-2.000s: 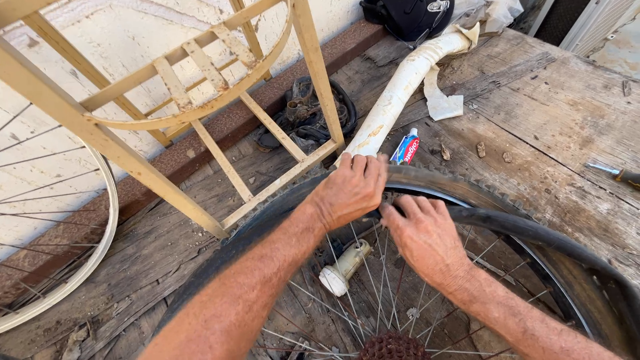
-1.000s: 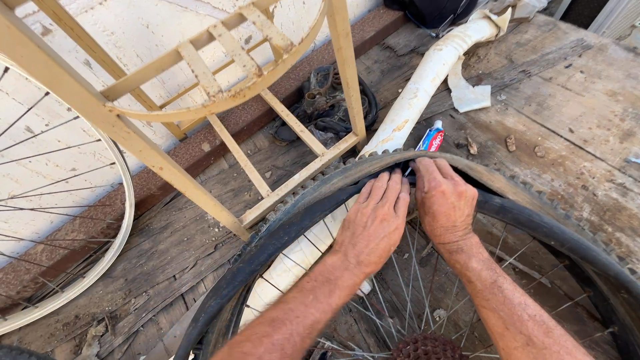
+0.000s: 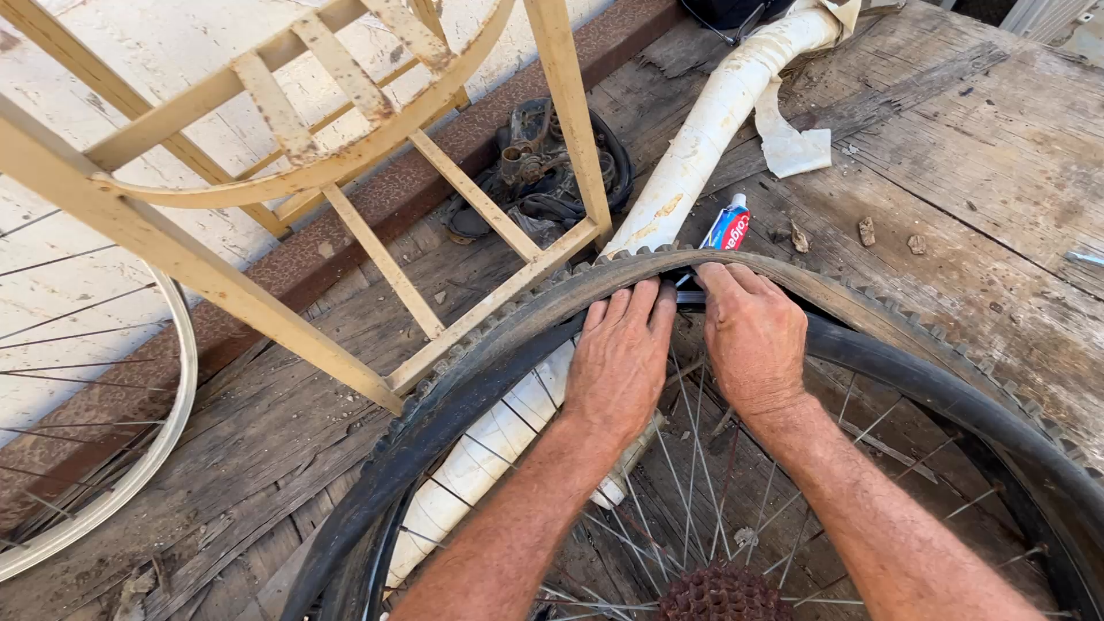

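Observation:
A spoked bicycle wheel with a rusty sprocket cassette (image 3: 726, 595) lies low in the view, its knobby tire (image 3: 552, 302) around it. A black inner tube (image 3: 888, 354) hangs partly out of the tire along the inner side. My left hand (image 3: 623, 362) rests with its fingertips on the tube and tire edge at the top of the wheel. Just right of it, my right hand (image 3: 752, 336) has its fingers curled over the tire's edge, gripping there. Between the two, a bit of the rim (image 3: 690, 297) shows. What lies beneath the fingers is hidden.
A beige metal frame (image 3: 216, 285) stands at the left, beside another wheel rim (image 3: 177, 405). A long white wrapped tube (image 3: 707, 129) runs under the wheel. Behind the tire are a toothpaste tube (image 3: 727, 226), a heap of dark parts (image 3: 543, 172) and a weathered wooden surface (image 3: 957, 172).
The wheel has turned or shifted, and the white plastic piece inside it is now mostly behind my left arm. My hands have stayed at the tire's top edge. The view has moved somewhat.

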